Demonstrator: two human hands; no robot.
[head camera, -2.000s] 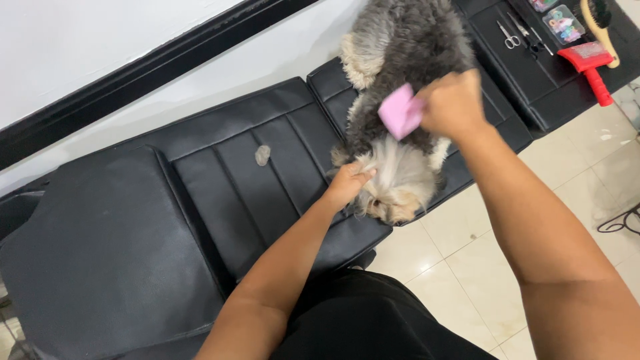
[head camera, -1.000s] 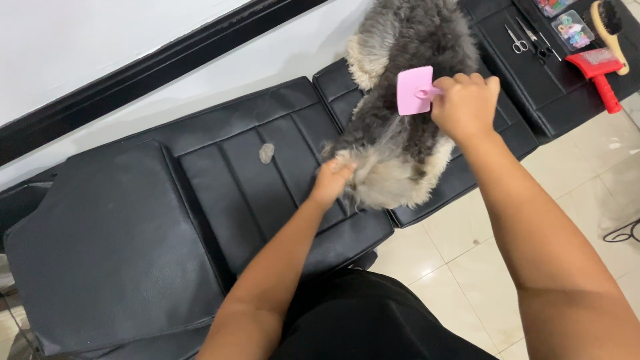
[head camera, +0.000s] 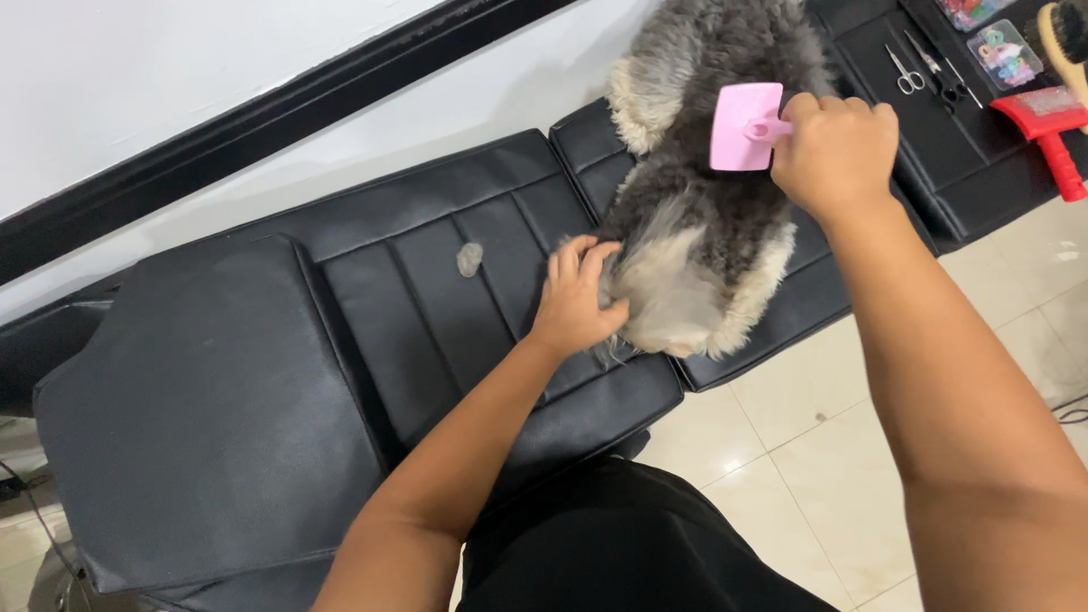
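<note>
A grey and cream long-haired dog (head camera: 722, 195) lies on a black padded bench, its pale head low and toward me. My right hand (head camera: 837, 153) grips the handle of a pink slicker brush (head camera: 746, 127), held over the dog's back with the flat rear of its head facing up. My left hand (head camera: 582, 293), fingers spread and curved, rests at the left side of the dog's head, touching the fur. Whether any hair is between its fingers cannot be told. The dog's face is mostly hidden.
A clump of loose fur (head camera: 469, 259) lies on the black bench (head camera: 408, 314). At the upper right are small scissors (head camera: 905, 72), darker shears (head camera: 939, 76), a box of small colored bands (head camera: 1005, 55), a red slicker brush (head camera: 1045, 115) and a wooden-backed bristle brush (head camera: 1062, 42).
The dog's head has turned down from its sideways pose two seconds ago. My left hand, earlier closed at the fur, has spread its fingers. The pink brush is still in my right hand.
</note>
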